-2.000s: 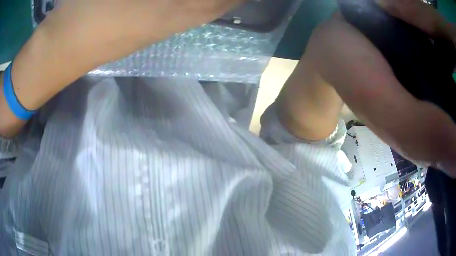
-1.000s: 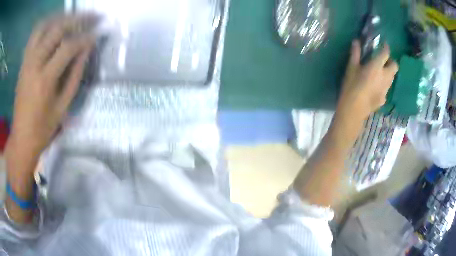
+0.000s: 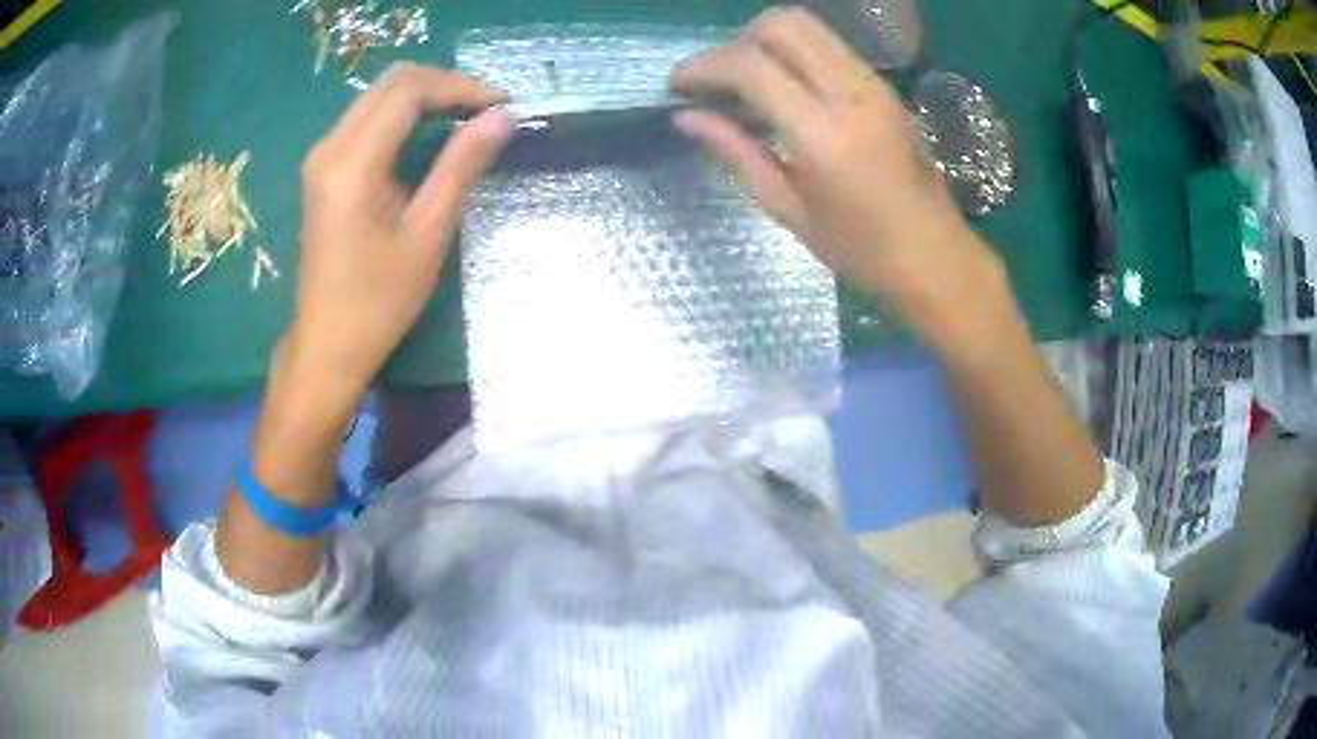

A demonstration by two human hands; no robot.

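Note:
A dark tablet cover (image 3: 592, 145) shows as a narrow strip, tilted nearly edge-on, above the silvery bubble wrap (image 3: 607, 318) in front of me. My left hand (image 3: 361, 217) pinches its left end between thumb and fingers. My right hand (image 3: 852, 166) pinches its right end the same way. Its broad faces are hardly visible, so I cannot tell what is inside. The bubble wrap also shows beyond the strip, between my hands.
A screw dish (image 3: 965, 142), another round dish (image 3: 878, 26), a black screwdriver (image 3: 1098, 195) and a green block (image 3: 1225, 231) lie right. Tan sticks (image 3: 210, 214), small wired parts (image 3: 361, 32) and a clear bag (image 3: 72, 188) lie left. Label sheets (image 3: 1184, 433) hang right; a red stool (image 3: 109, 505) stands lower left.
My right hand has left the black screwdriver at the right and moved to the middle. The flat glossy tablet is now tilted up between both hands.

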